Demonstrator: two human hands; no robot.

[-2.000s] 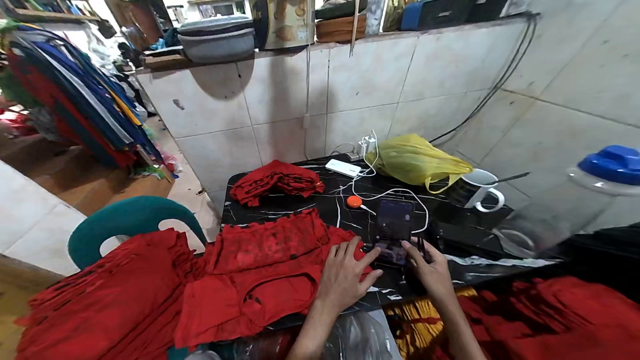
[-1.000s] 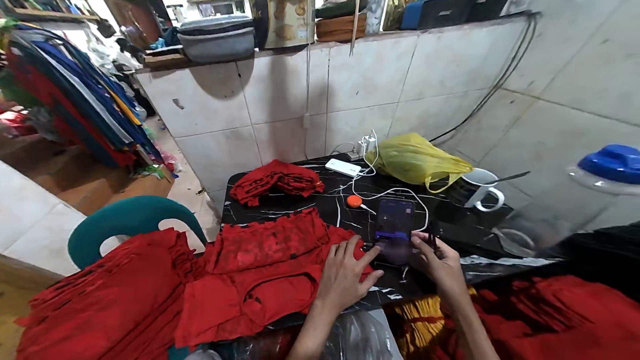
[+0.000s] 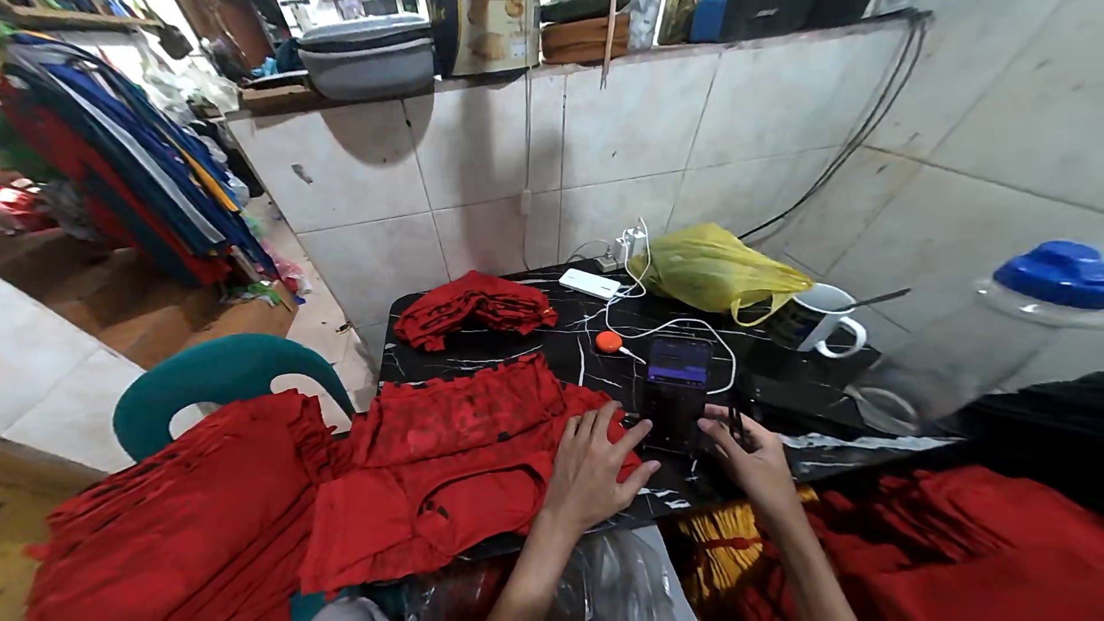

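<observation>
A smartphone [image 3: 677, 392] with a lit screen lies on the black marble-patterned table [image 3: 595, 345]. My left hand [image 3: 595, 466] rests on red cut fabric pieces [image 3: 457, 414], fingers spread, its thumb and index finger near the phone's left edge. My right hand [image 3: 750, 453] is at the phone's lower right, thumb close to the edge; small dark scissors or snips seem to be hooked on its fingers. A folded red bundle [image 3: 474, 310] lies farther back, and a red fabric stack [image 3: 198, 517] is at the left.
Behind the phone are an orange round object [image 3: 608, 342], white cables, a white power bank [image 3: 590, 283] and a yellow plastic bag [image 3: 716, 267]. A mug with a spoon [image 3: 815, 319] and a blue-lidded jug [image 3: 975, 336] stand right. A green chair [image 3: 233, 371] is at the left.
The phone's display has changed. My right thumb, over the phone's screen two seconds ago, is now at its right edge. My left hand has stayed in about the same place.
</observation>
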